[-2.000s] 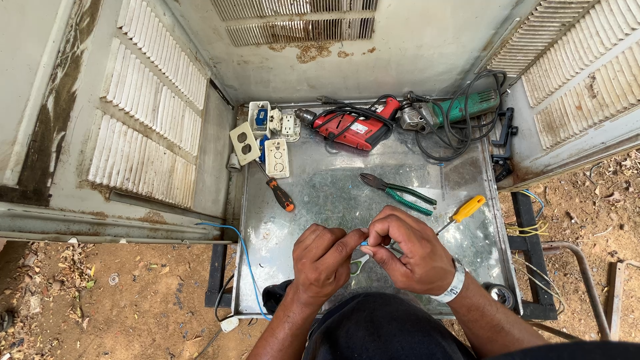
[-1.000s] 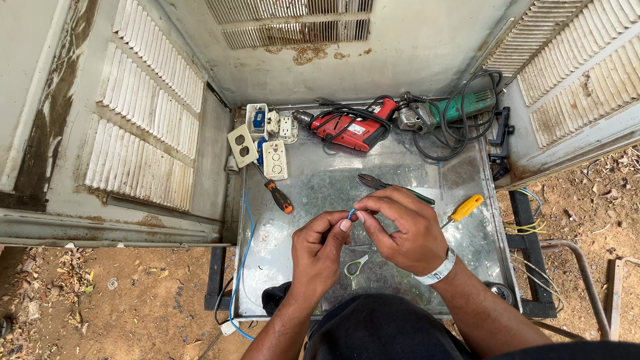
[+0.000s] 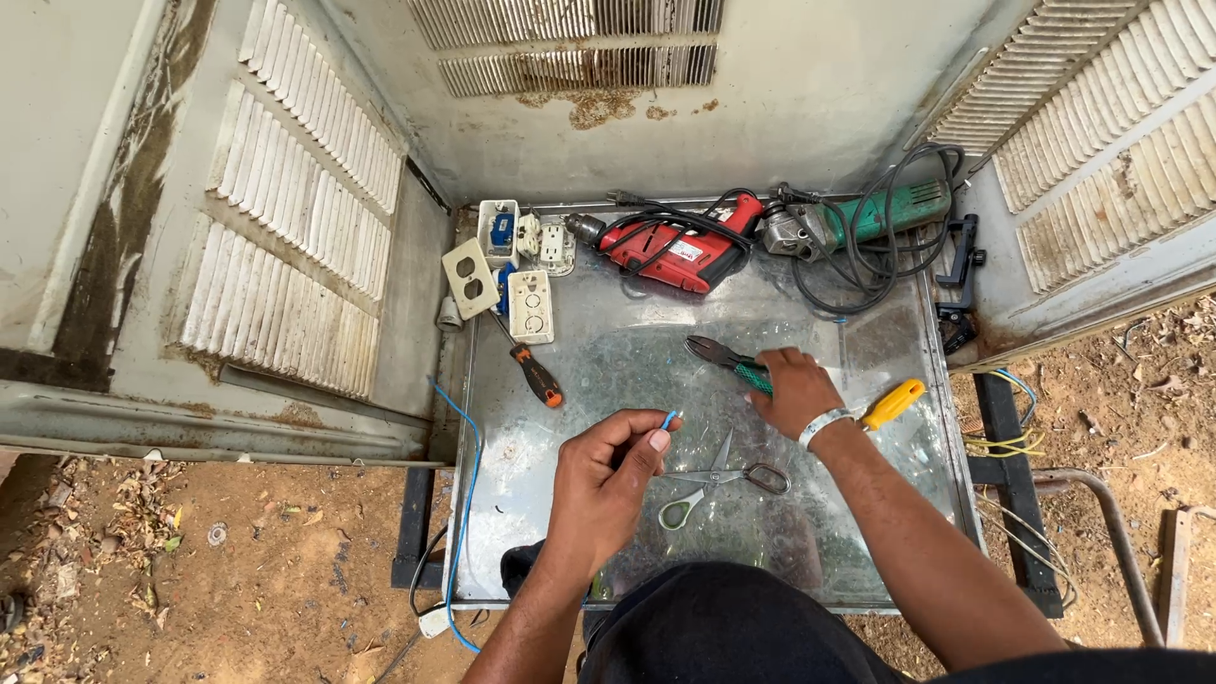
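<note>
Between thumb and forefinger, my left hand (image 3: pixel 613 475) pinches the end of a blue wire (image 3: pixel 671 418). My right hand (image 3: pixel 796 391) is on the green handles of the pliers (image 3: pixel 719 355), whose dark jaws point to the upper left; how tightly the fingers close on them is hidden. Open scissors (image 3: pixel 712 477) lie on the metal surface just right of my left hand. A screwdriver with a yellow handle (image 3: pixel 893 404) lies to the right of my right wrist. Further left is a black and orange screwdriver (image 3: pixel 537 376).
A red corded drill (image 3: pixel 670 252) and a green angle grinder (image 3: pixel 883 211) lie along the back of the metal tray (image 3: pixel 608 323). Electrical boxes (image 3: pixel 530 306) and a cover plate (image 3: pixel 469 277) sit at back left. Louvred metal panels (image 3: pixel 285 237) stand around it. Blue wire (image 3: pixel 470 503) hangs over the left edge.
My right hand has left the wire and moved to the pliers' handles. My left hand still holds the wire. The scissors, largely hidden before, now show.
</note>
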